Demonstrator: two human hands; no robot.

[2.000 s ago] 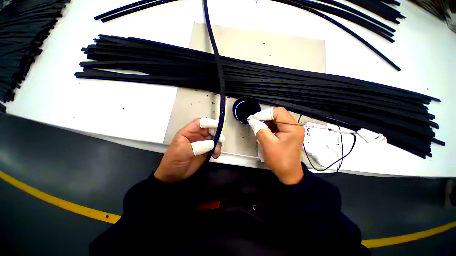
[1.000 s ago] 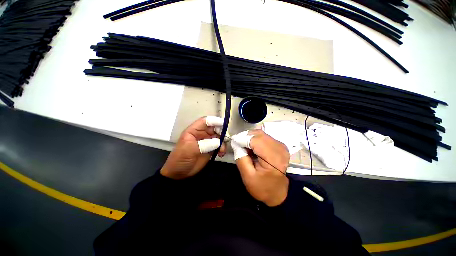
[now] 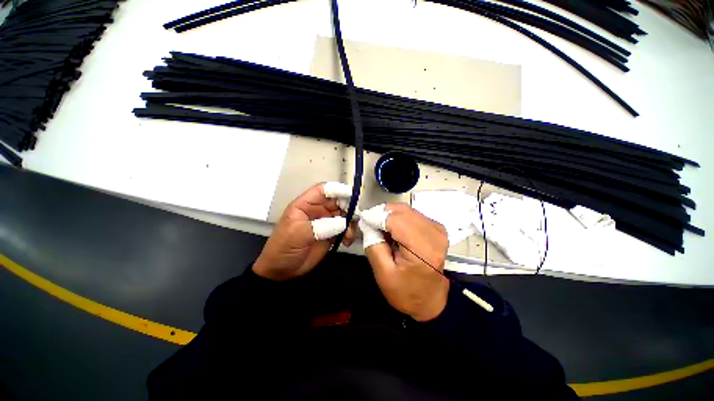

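My left hand (image 3: 301, 235), with white finger cots, holds a long narrow black strap (image 3: 358, 149) between thumb and fingers near its lower end. The strap curves up past the top edge of the picture. My right hand (image 3: 411, 254), also with white cots, pinches a thin dark applicator (image 3: 427, 263) with a white end (image 3: 477, 300) near the wrist. Its tip is hidden at the fingertips, which are close against the strap. The small round dark paint pot (image 3: 397, 172) stands just beyond my right hand.
A strap bundle (image 3: 485, 133) lies across the table and the beige board (image 3: 446, 74). Crumpled white cloth (image 3: 513, 227) with a thin black cord lies right of the pot. More straps lie at far left (image 3: 39, 70) and back right (image 3: 548, 35). The table's near edge runs before me.
Two seconds ago my right fingers were at the pot; they moved left and nearer to the strap. Since one second ago the applicator's white end has shifted slightly up and left.
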